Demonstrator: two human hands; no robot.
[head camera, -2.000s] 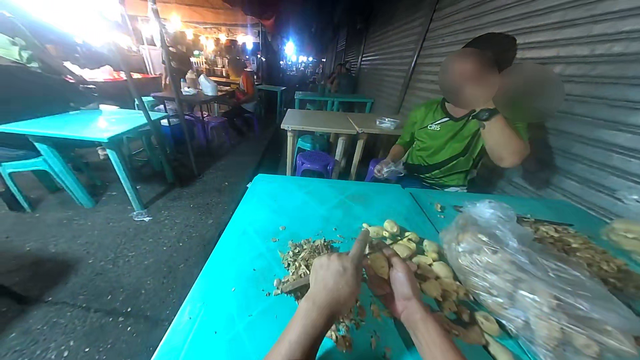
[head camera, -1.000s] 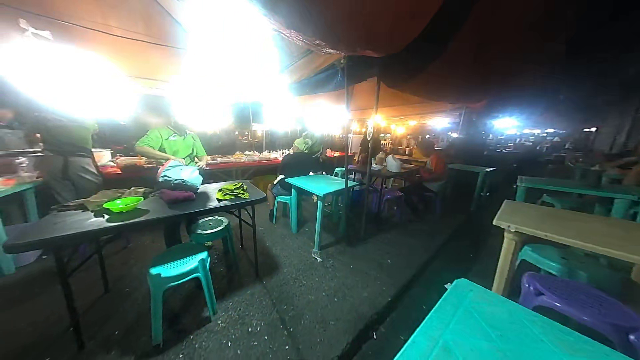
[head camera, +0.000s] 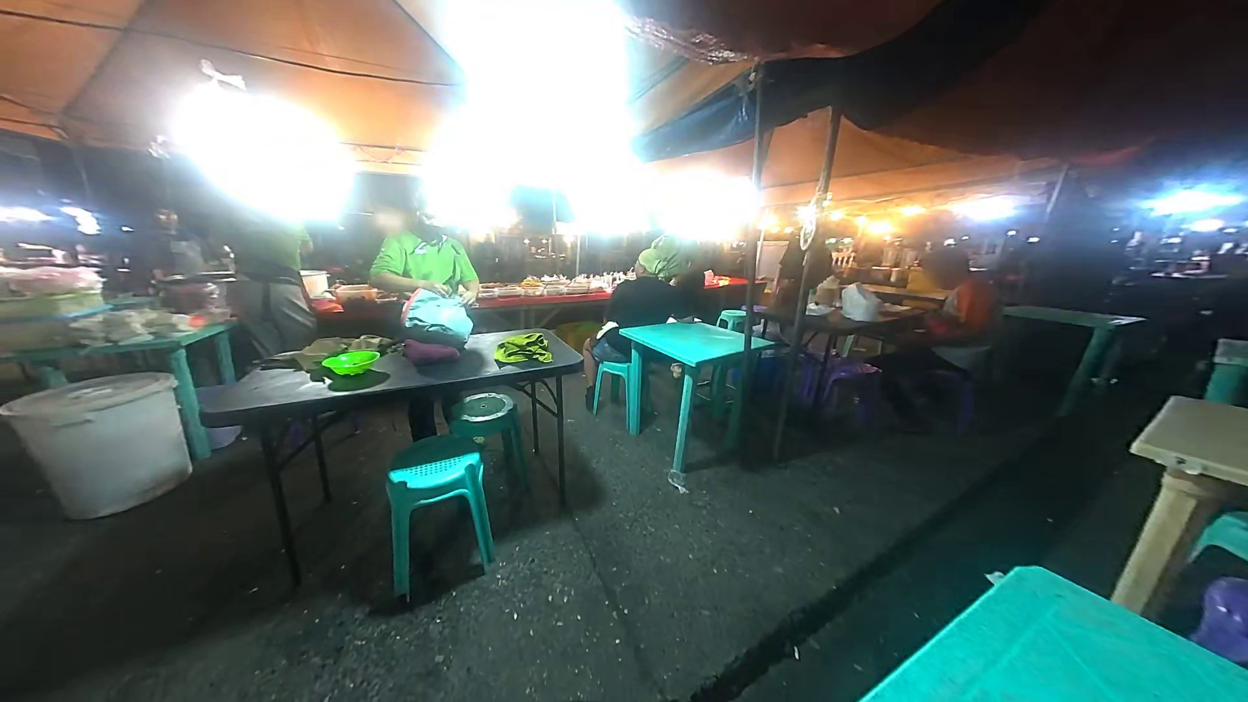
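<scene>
Neither my left hand nor my right hand shows in the head view now. Only a corner of the turquoise table (head camera: 1063, 643) is visible at the lower right. Ahead on the left, a dark folding table (head camera: 468, 369) bears a bright green plastic bowl (head camera: 350, 363), a purple cloth item (head camera: 430, 352) and a yellow-green cloth (head camera: 524, 348). Behind it stands a person in a green shirt (head camera: 425, 258), hands at a light blue bag (head camera: 437, 317).
Turquoise stools (head camera: 439, 478) stand before the dark table. A large white bin (head camera: 102, 444) is at the left. A smaller turquoise table (head camera: 697, 341) stands by metal poles (head camera: 751, 263). A beige table (head camera: 1194, 439) is at the right edge.
The view has swung far to the left. Two seconds ago both my hands were over the turquoise table, among peeled pale pieces and scraps; now they are out of view.
</scene>
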